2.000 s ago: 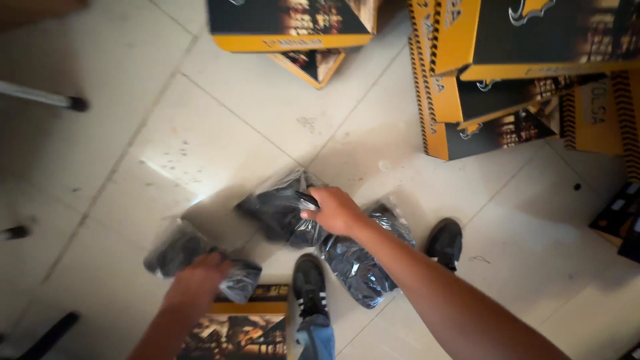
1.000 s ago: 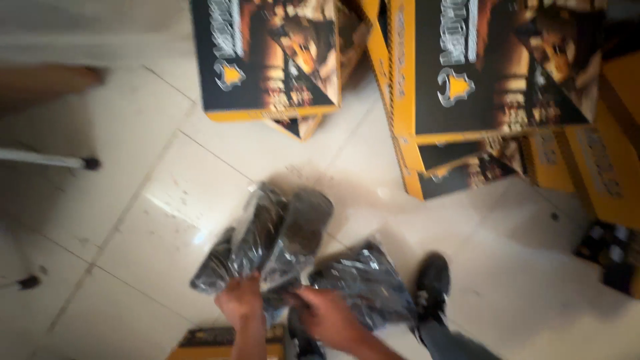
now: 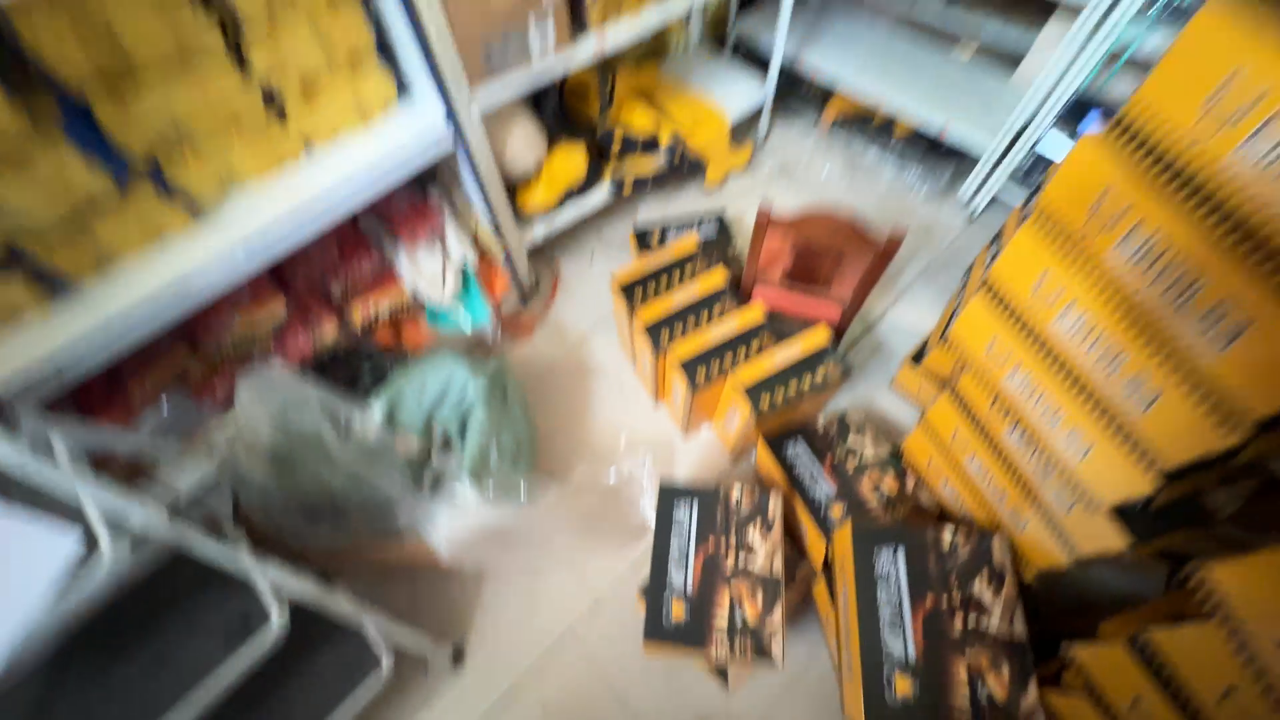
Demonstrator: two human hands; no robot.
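Neither my left hand nor my right hand shows in the head view, which is blurred by motion. Black and yellow printed cardboard boxes fill the lower right: one box lies flat on the tiled floor, and a larger one lies to its right. Behind them several similar boxes lean in a row, reaching to a small reddish-brown wooden chair. The plastic-wrapped dark items from the earlier frames are out of view.
Tall stacks of yellow boxes rise at the right. Metal shelving with yellow goods runs along the left, above red packages. A green bag and a step ladder with black treads stand at the left.
The view has swung up and away to the shelves. Both hands, the wrapped dark items and my shoes have left the picture. Between the earlier frames, the hands brought the wrapped items together.
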